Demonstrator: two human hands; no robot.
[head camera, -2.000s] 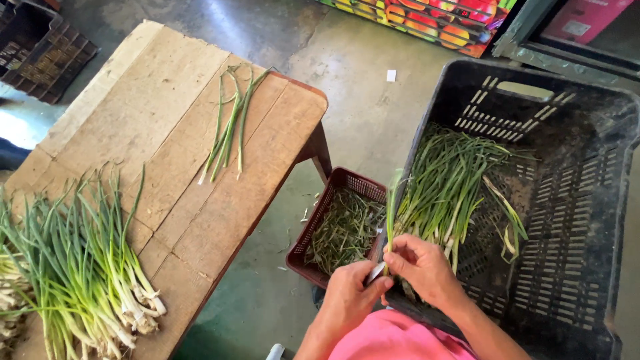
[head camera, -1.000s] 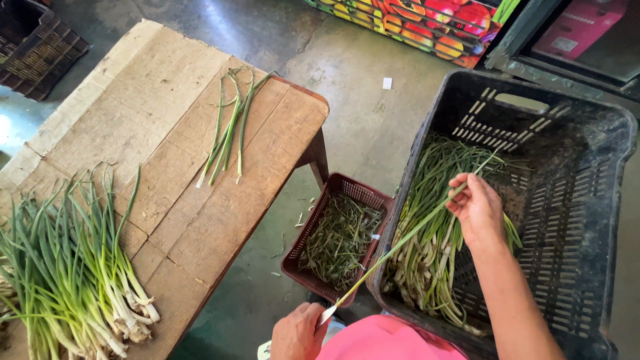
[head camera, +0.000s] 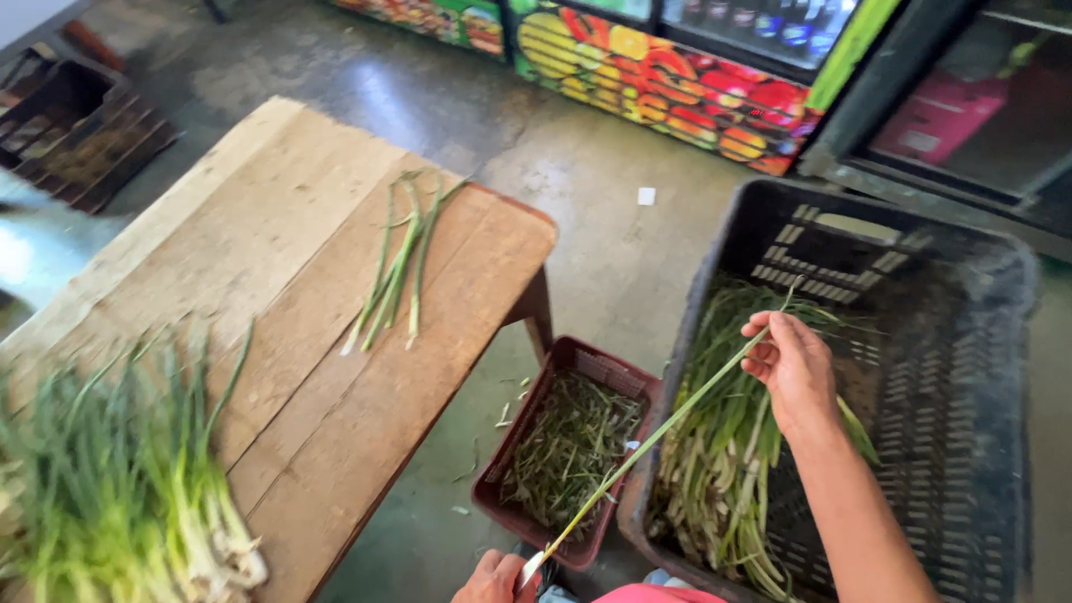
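Observation:
A single green onion stalk [head camera: 670, 423] stretches diagonally between my hands. My right hand [head camera: 791, 360] pinches its thin upper end above the black plastic crate [head camera: 720, 226]. At the bottom edge, my left hand [head camera: 496, 578] is closed around a knife, whose short pale blade [head camera: 529, 571] lies against the stalk's lower end; its handle is hidden. A heap of green onions [head camera: 720, 452] lies in the crate's left side. A dark red plastic basket [head camera: 486, 486] holds green trimmings [head camera: 574, 444]. On the wooden table [head camera: 335, 419] are a large pile of green onions [head camera: 126, 486] and several separate stalks [head camera: 402, 260].
The table's rounded corner is left of the basket. Another slatted crate [head camera: 100, 142] stands on the floor at upper left. Drinks coolers [head camera: 662, 79] with a fruit-print panel line the back. A small white scrap [head camera: 646, 196] and bits of trimmings lie on the floor.
Two seconds ago my hands were close together at the crate's near left corner; since then my right hand has moved up and away, stretching the stalk. The view has tilted upward.

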